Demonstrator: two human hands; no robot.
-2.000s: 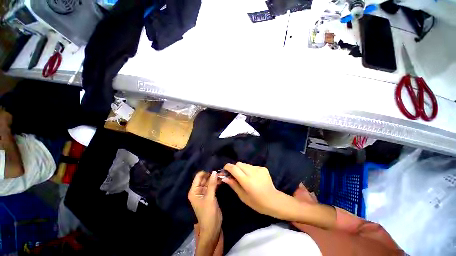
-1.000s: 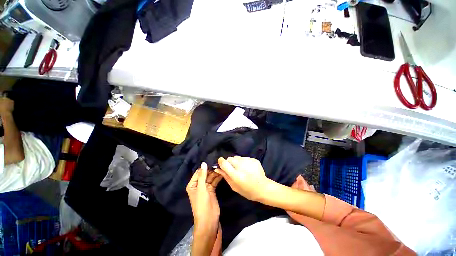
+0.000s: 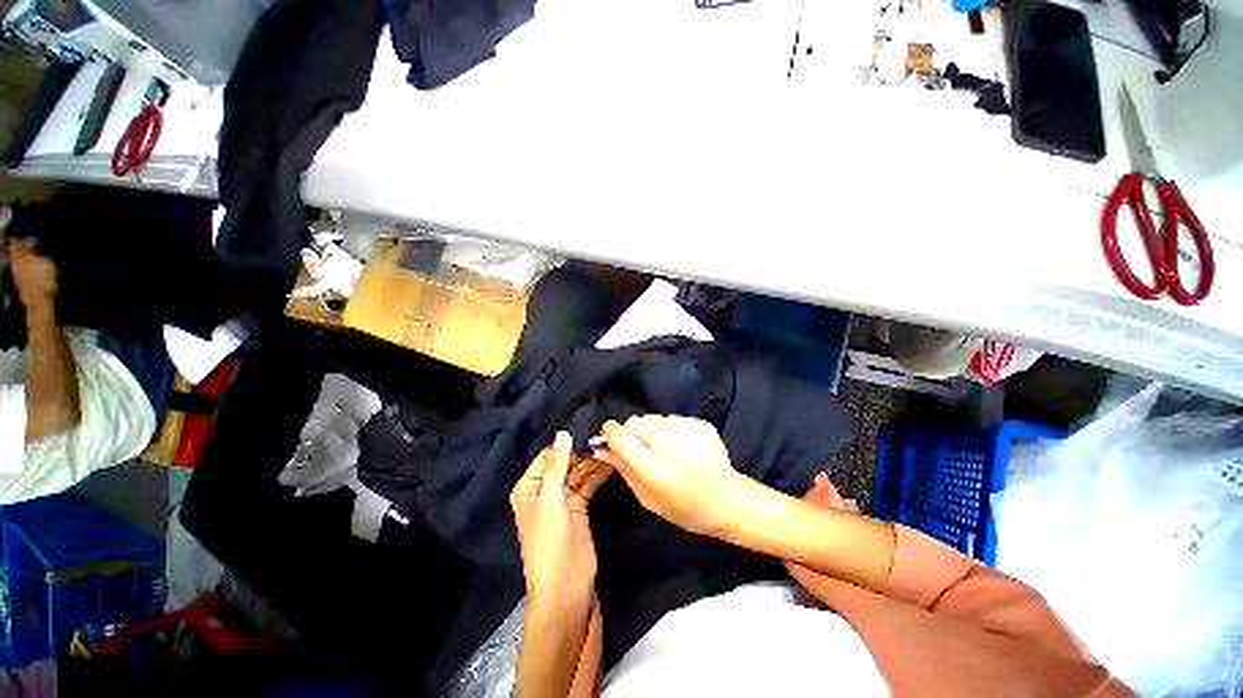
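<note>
A dark navy or black garment (image 3: 763, 409) lies heaped on the lap below the table edge. My left hand (image 3: 556, 518) and my right hand (image 3: 668, 471) meet over it, fingertips close together, pinching a small part of the cloth. A tiny pale bit shows between the fingertips; whether it is a thread, a tool or a nail cannot be told. A white piece (image 3: 657, 316) shows against the dark cloth behind the hands.
The white table (image 3: 614, 150) runs across the front with red-handled shears (image 3: 1156, 239), a phone (image 3: 1055, 82), more red scissors (image 3: 138, 139) and a hanging dark garment (image 3: 280, 123). Below are a cardboard box (image 3: 434, 307), blue crate (image 3: 934, 477) and plastic bag (image 3: 1118, 545). A person's arm (image 3: 49, 355) is at left.
The view has shifted slightly, moving the table things in the picture. Both hands remain together at the garment; the fingertips have shifted a little. The other person's arm at left has moved slightly.
</note>
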